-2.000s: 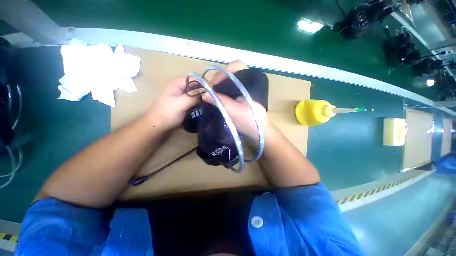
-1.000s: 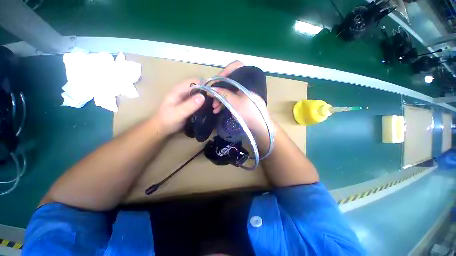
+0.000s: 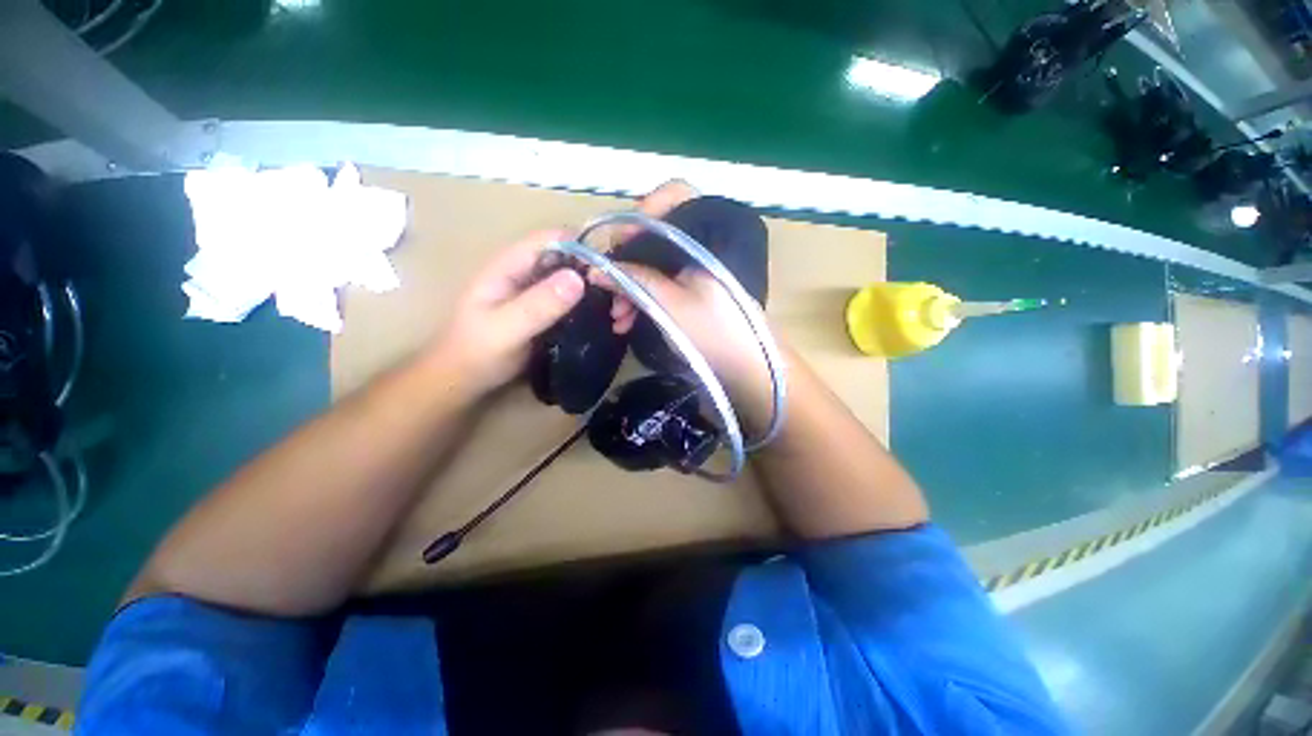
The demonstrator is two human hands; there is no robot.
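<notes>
A black headset with two silver-grey hoops (image 3: 763, 352) is held over the cardboard mat (image 3: 432, 216). My left hand (image 3: 691, 309) reaches through the hoops and holds the headset near the upper ear cup. My right hand (image 3: 511, 309) grips the hoop ends at an ear cup (image 3: 579, 360), thumb on top. The other ear cup (image 3: 655, 421) hangs below, near the mat. The boom microphone (image 3: 497, 503) points down-left. The wide black headband strap (image 3: 727, 237) shows behind my left hand. My fingertips partly hide the joint.
A yellow glue bottle (image 3: 902, 318) lies right of the headset, nozzle pointing right. A pale-yellow block (image 3: 1144, 364) stands further right. Crumpled white paper (image 3: 288, 245) is at upper left. Headsets (image 3: 32, 331) lie at far left; more (image 3: 1058, 58) are on the green conveyor, upper right.
The lower ear cup has turned and swung down, and the boom microphone has shifted with it. Both hands have stayed on the headset; my right thumb now lies over the upper joint.
</notes>
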